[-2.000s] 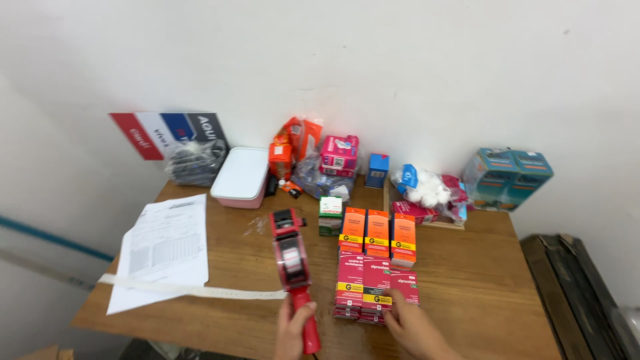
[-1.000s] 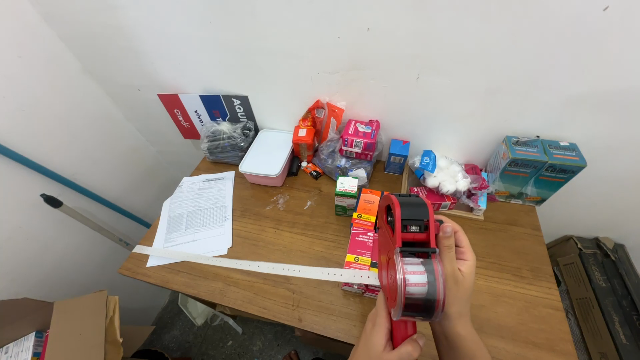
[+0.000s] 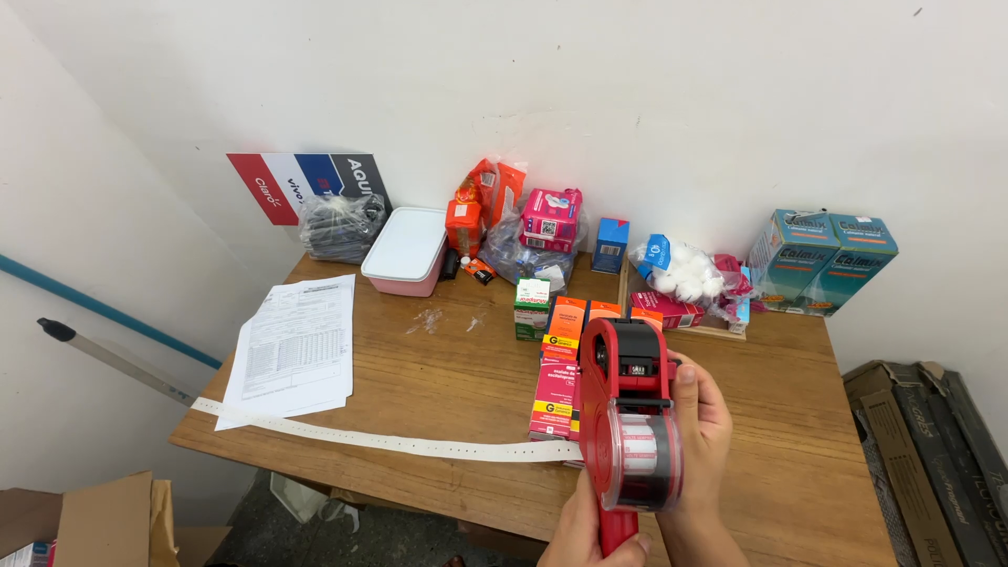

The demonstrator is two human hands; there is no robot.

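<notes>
A red and black price labeling gun (image 3: 630,417) is held upright over the front right of the wooden table. My left hand (image 3: 587,524) is closed round its red handle. My right hand (image 3: 699,433) touches the gun's right side, thumb near the black dial end at the top. A roll of labels shows through the clear cover, and a long white perforated backing strip (image 3: 409,447) runs left from the gun. Behind it, partly hidden, are pink-red medicine boxes (image 3: 554,394) and orange medicine boxes (image 3: 565,321), with a green and white box (image 3: 532,311) beside them.
Printed sheets (image 3: 295,346) lie at the table's left. Along the wall stand a pink lidded tub (image 3: 403,248), bagged goods, a blue box (image 3: 610,246), a bag of cotton balls (image 3: 683,272) and teal boxes (image 3: 819,260). An open cardboard box (image 3: 110,520) is at lower left.
The labeling gun has come up and to the right, in front of the medicine boxes. My right hand has left the pink-red boxes and is now at the gun. The view has shifted.
</notes>
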